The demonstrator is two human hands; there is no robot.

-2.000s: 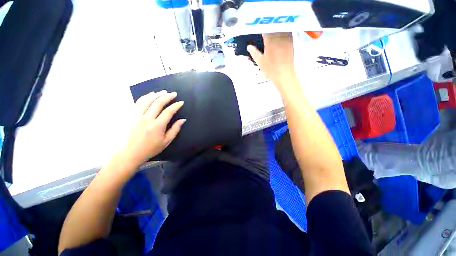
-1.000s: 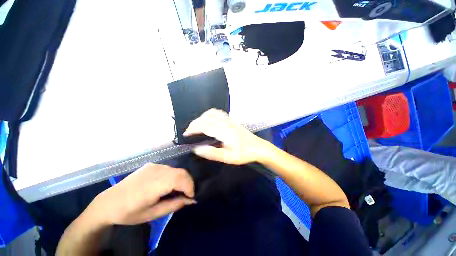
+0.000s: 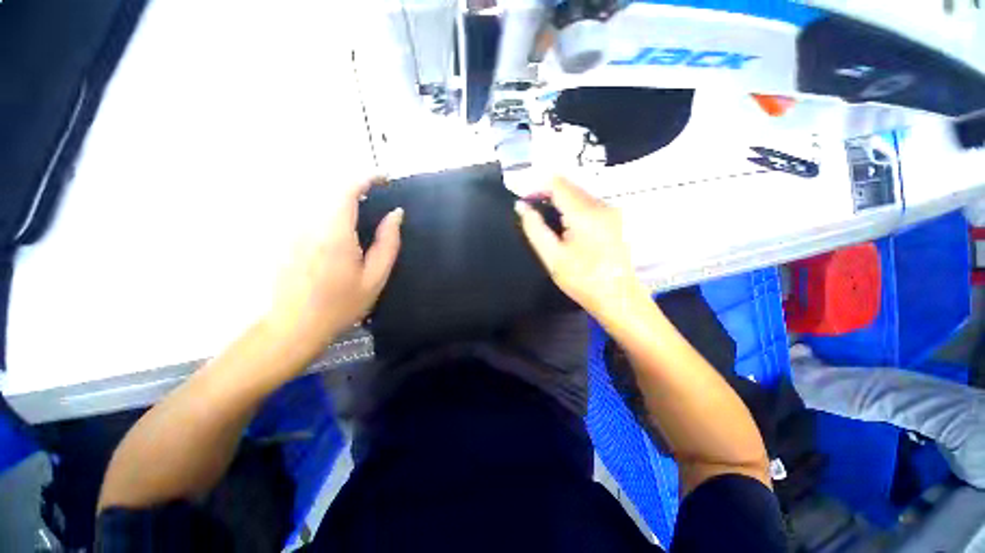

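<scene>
A black fabric panel (image 3: 448, 243) lies over the front edge of the white table, just in front of the needle area (image 3: 508, 119). My left hand (image 3: 351, 259) grips its left edge, with the thumb on top. My right hand (image 3: 572, 238) grips its upper right edge between thumb and fingers. The panel's far edge is close to the presser foot and does not appear to be under it. Another black fabric piece (image 3: 637, 119) lies under the arm of the JACK sewing machine (image 3: 713, 59). The panel's lower end blends with my dark clothes.
Black thread snips (image 3: 784, 162) lie on the white table (image 3: 216, 130) right of the needle. A large black bag or case (image 3: 54, 119) is at far left. Below the table are blue crates (image 3: 931, 286), a red perforated basket (image 3: 848, 290) and a grey sleeve or trouser leg (image 3: 896, 405).
The panel has come up from the table edge and lap towards the needle. My left hand has risen from the lap to its left edge. My right hand has moved to its right edge.
</scene>
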